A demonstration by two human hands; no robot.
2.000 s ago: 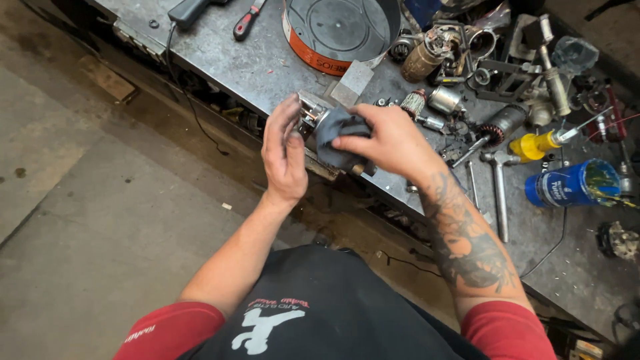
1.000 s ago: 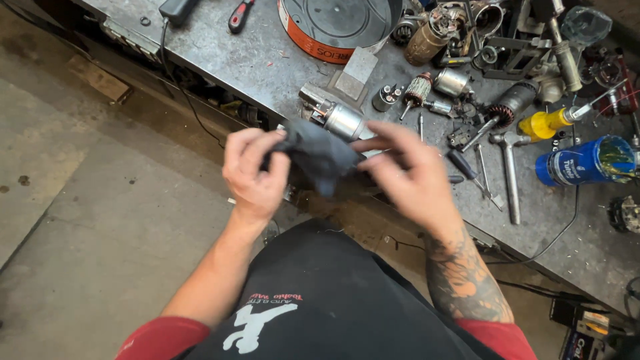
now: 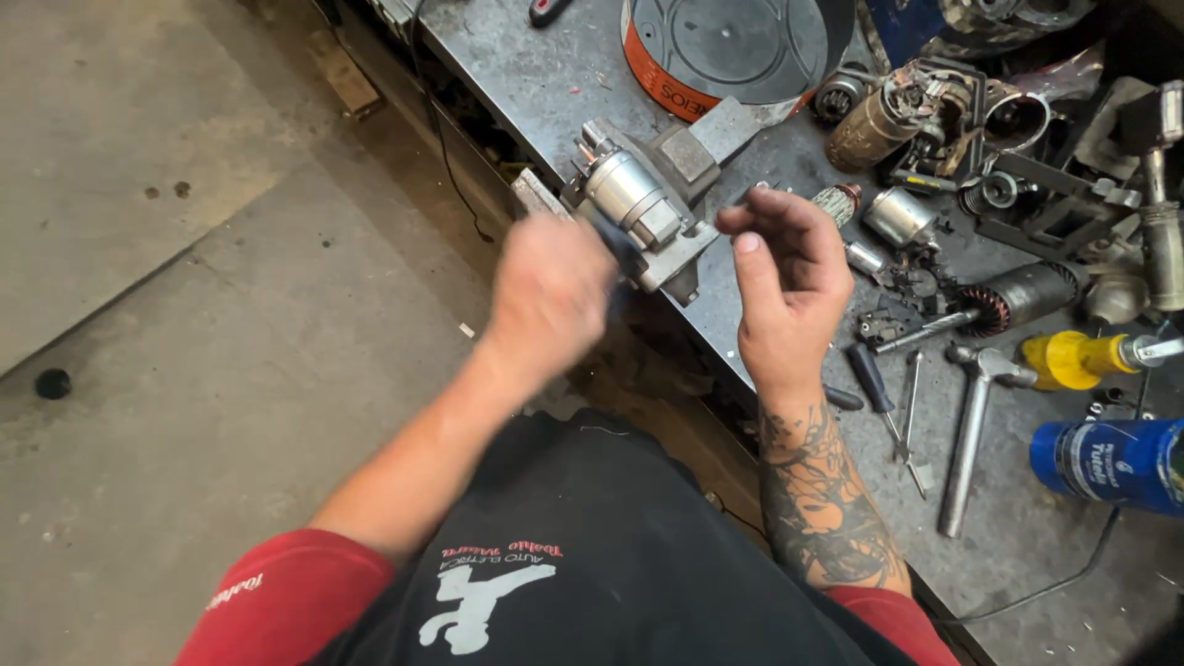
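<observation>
A metal starter motor (image 3: 634, 199) with its solenoid on top sits at a bench vise (image 3: 689, 162) on the bench edge. Against its near left side is my left hand (image 3: 555, 277), blurred, fingers curled on a dark cloth (image 3: 612, 242) that shows only in part behind the knuckles. My right hand (image 3: 786, 268) is raised just right of the starter's nose, palm turned inward, thumb and fingers apart, with nothing in it.
An orange-rimmed round tray (image 3: 661, 88) stands behind the vise. To the right lie an armature (image 3: 1022, 296), a screwdriver (image 3: 869, 377), a T-shaped metal tool (image 3: 969, 444), a yellow-handled tool (image 3: 1073, 361), a blue can (image 3: 1105, 462) and several motor parts. A cable hangs at the bench's left edge.
One second ago the cloth was spread between both hands in front of the starter. Now it is at the left hand beside the starter, and the right hand is apart from it.
</observation>
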